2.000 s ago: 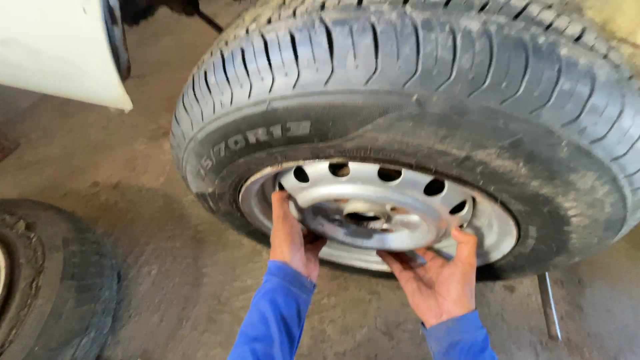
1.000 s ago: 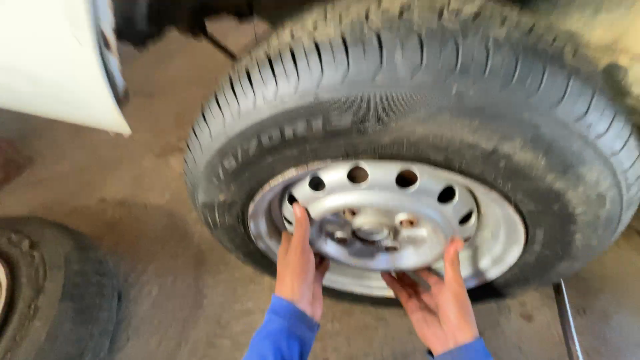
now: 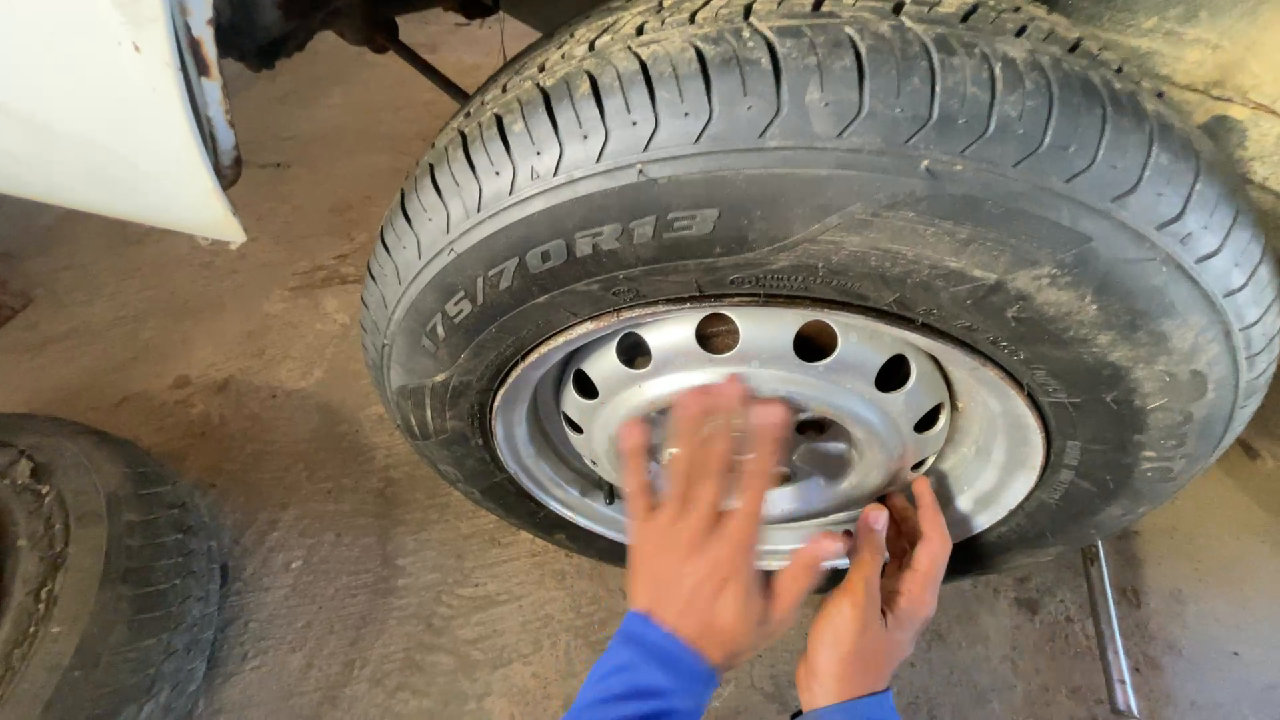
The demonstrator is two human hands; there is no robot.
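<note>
A black car tyre (image 3: 800,210) on a silver steel wheel rim (image 3: 985,440) fills the middle and right of the view. My left hand (image 3: 705,520), blurred, is spread over the rim's centre and hides part of the hub area; whether it touches the metal I cannot tell. Beside it, my right hand (image 3: 885,590) is at the rim's lower right, its fingertips bent by the inner disc edge. Whether they grip anything is unclear. Round vent holes ring the disc, and a dark hole shows to the right of my left fingers.
A white body panel (image 3: 100,110) with a rusty edge hangs at the upper left. Another tyre (image 3: 130,560) lies on the concrete floor (image 3: 330,620) at the lower left. A metal bar (image 3: 1110,630) is on the floor at the lower right.
My left hand has moved from the rim's lower left edge to over its centre, fingers now spread. My right hand remains at the lower right. The view has shifted nearer the wheel.
</note>
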